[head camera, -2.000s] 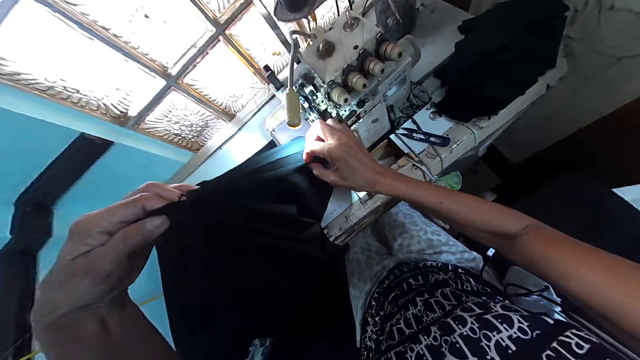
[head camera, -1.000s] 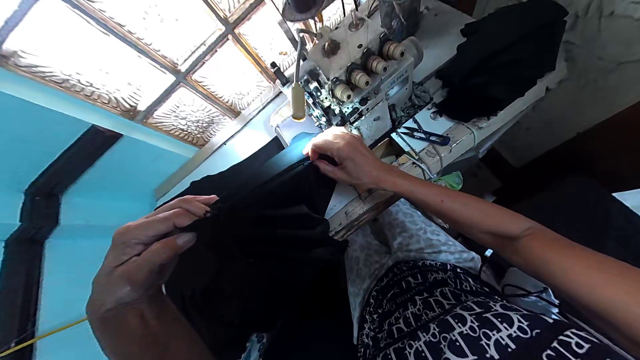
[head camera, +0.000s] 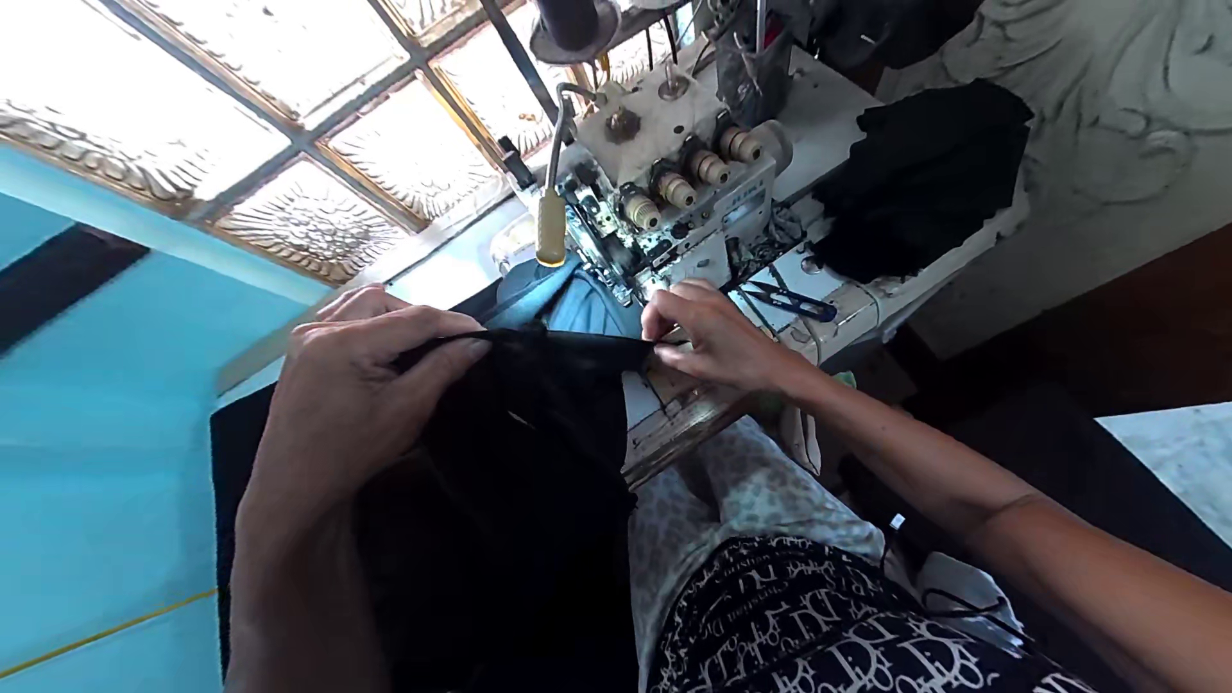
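Black fabric (head camera: 539, 452) hangs from both hands and drapes down over my lap area. My left hand (head camera: 356, 385) pinches its upper edge between thumb and fingers. My right hand (head camera: 707, 337) pinches the same edge farther right, close to the needle area of a serger sewing machine (head camera: 664, 183). The edge runs nearly straight between the hands. Behind it, part of the cloth (head camera: 577, 298) looks blue under the machine's light. Thread snips (head camera: 789, 301) with a dark blue handle lie on the machine table, just right of my right hand.
A heap of black fabric (head camera: 924, 183) lies on the right part of the machine table (head camera: 847, 308). A lamp or handle with a yellowish grip (head camera: 551, 228) hangs left of the machine's tension knobs. A glass-block window (head camera: 289, 125) and a blue wall (head camera: 106, 423) are at the left.
My left hand has moved toward the machine and my right hand. The right hand has shifted slightly. The fabric's upper edge has changed from slanting to nearly level between the hands.
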